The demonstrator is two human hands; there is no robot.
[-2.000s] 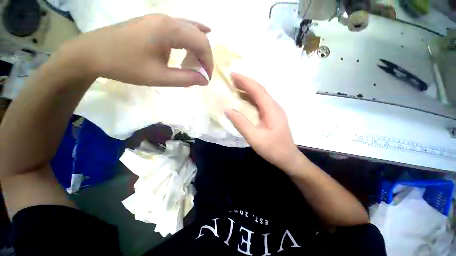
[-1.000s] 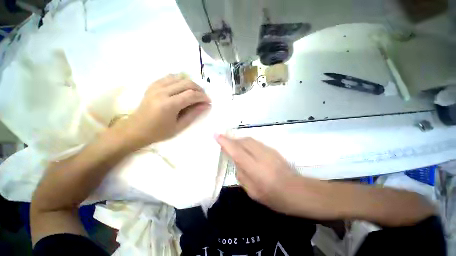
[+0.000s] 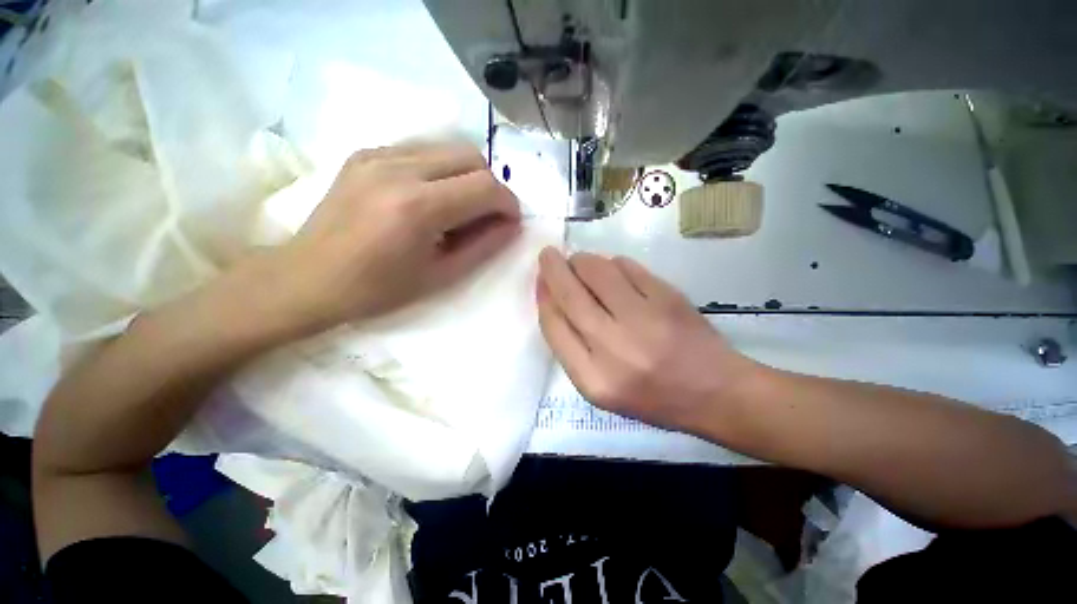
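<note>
White fabric lies over the left of the machine table and hangs over its front edge. Crumpled cream fabric lies left of it. My left hand pinches the fabric near its right edge, just left of the presser foot. My right hand pinches the fabric edge with thumb and fingers, just below the foot. The fabric's far corner reaches the foot; whether it is under it is hard to tell.
The machine head overhangs at the upper right, with a ribbed beige knob below it. Black thread snips lie at right beside a pale stick. A cream bundle hangs at my lap.
My right hand has moved up and right, nearer the foot, with the fabric edge. My left hand stays on the fabric. The view has shifted, and the ribbed knob now shows.
</note>
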